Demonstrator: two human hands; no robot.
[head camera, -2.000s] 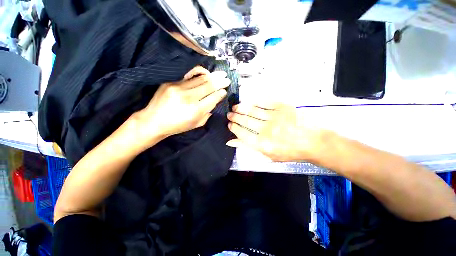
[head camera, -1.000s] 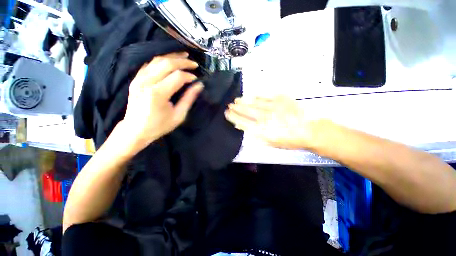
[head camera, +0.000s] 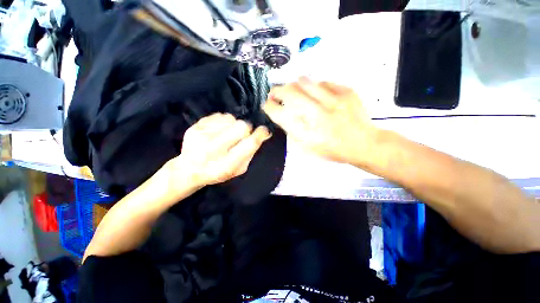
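The black garment (head camera: 148, 112) lies in a heap left of the needle area and hangs over the table edge. A striped strip of it (head camera: 254, 83) runs up to the shiny presser foot area of the sewing machine (head camera: 260, 50). My left hand (head camera: 222, 148) pinches the black cloth a little below that strip. My right hand (head camera: 317, 115) is at the cloth's right edge, fingertips bent onto it close to my left fingertips. Whether the right fingers grip the cloth or only press it is hard to tell.
A black phone (head camera: 429, 59) lies on the white sewing table (head camera: 337, 181) to the right. A grey-white box with a round vent (head camera: 29, 94) stands far left. Blue crates (head camera: 404, 237) are under the table. Black cloth lies over my lap.
My left hand, spread on the cloth a second ago, has moved down and right and closed on it. My right hand has moved up toward the machine. The striped strip is uncovered again.
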